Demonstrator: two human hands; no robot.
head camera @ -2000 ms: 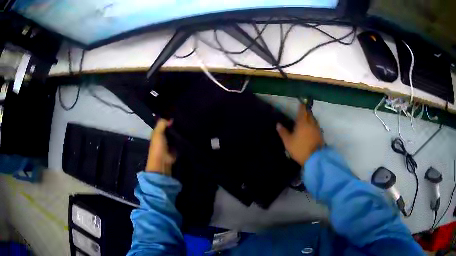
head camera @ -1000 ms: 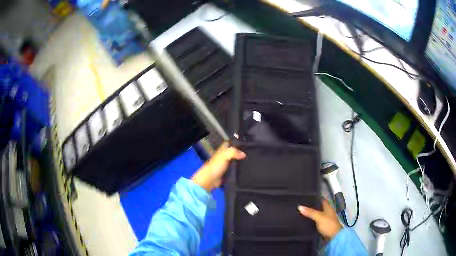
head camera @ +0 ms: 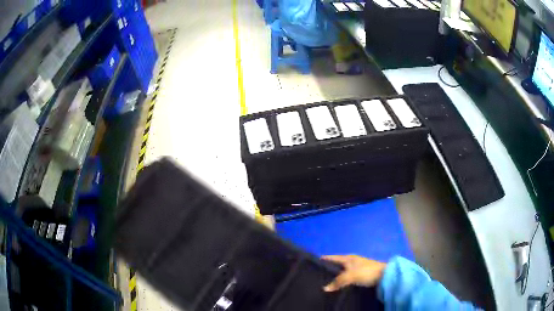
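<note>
A long black phone tray (head camera: 200, 234) is held tilted at the lower left, off the bench, partly blurred. My right hand (head camera: 357, 272) grips its right end, thumb on the upper face. My left hand is not in view. A small white label (head camera: 225, 302) shows near the tray's lower edge. Beyond it, a stack of black trays (head camera: 331, 176) stands on a blue-topped stand (head camera: 346, 231). The top tray holds a row of white-backed smartphones (head camera: 320, 121) with dark camera lenses.
An empty-looking black tray (head camera: 454, 146) lies on the pale bench (head camera: 507, 243) at right. Scanners (head camera: 520, 261) are at the lower right. Racks with blue bins (head camera: 130, 36) line the left. A person in blue (head camera: 297, 21) sits at the far bench. Another tray stack (head camera: 402, 36) stands there.
The view has swung left toward the aisle. The held tray has moved off the bench to the left and tilted. My left hand has gone out of view.
</note>
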